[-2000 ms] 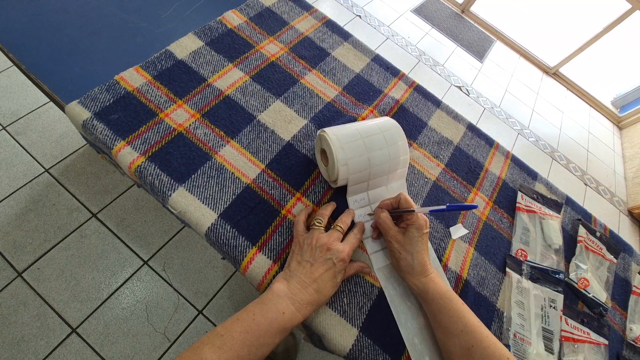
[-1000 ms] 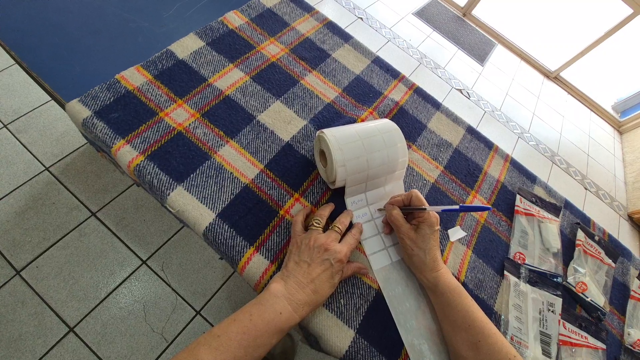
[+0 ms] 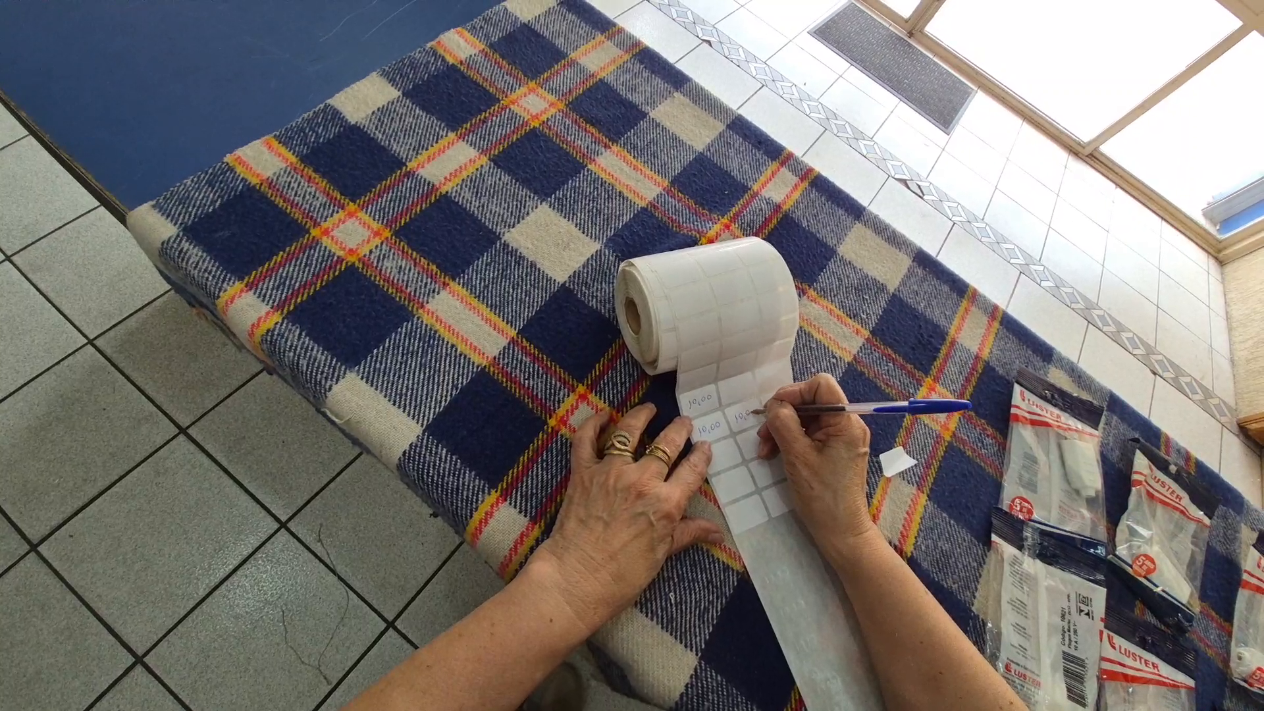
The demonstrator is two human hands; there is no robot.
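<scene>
A roll of white adhesive labels [image 3: 711,301] lies on its side on a plaid blanket [image 3: 553,242], its strip [image 3: 736,484] unrolled towards me. Handwriting in blue ink shows on a few labels near the roll. My right hand [image 3: 815,459] grips a blue ballpoint pen [image 3: 884,407], its tip on one of these labels. My left hand [image 3: 637,494], with rings on two fingers, rests flat, fingertips at the strip's left edge, fingers slightly apart. A small loose white piece of paper [image 3: 898,461] lies right of my right hand.
Several clear Luster packets [image 3: 1052,454] with white parts inside lie on the blanket at the right. A blue surface [image 3: 197,89] adjoins the blanket at the upper left. Tiled floor [image 3: 188,484] shows at the left, a dark mat [image 3: 894,64] beyond the far edge.
Over the last two seconds the pen tip has shifted slightly across the labels, and more handwriting shows. My left hand has stayed in about the same place.
</scene>
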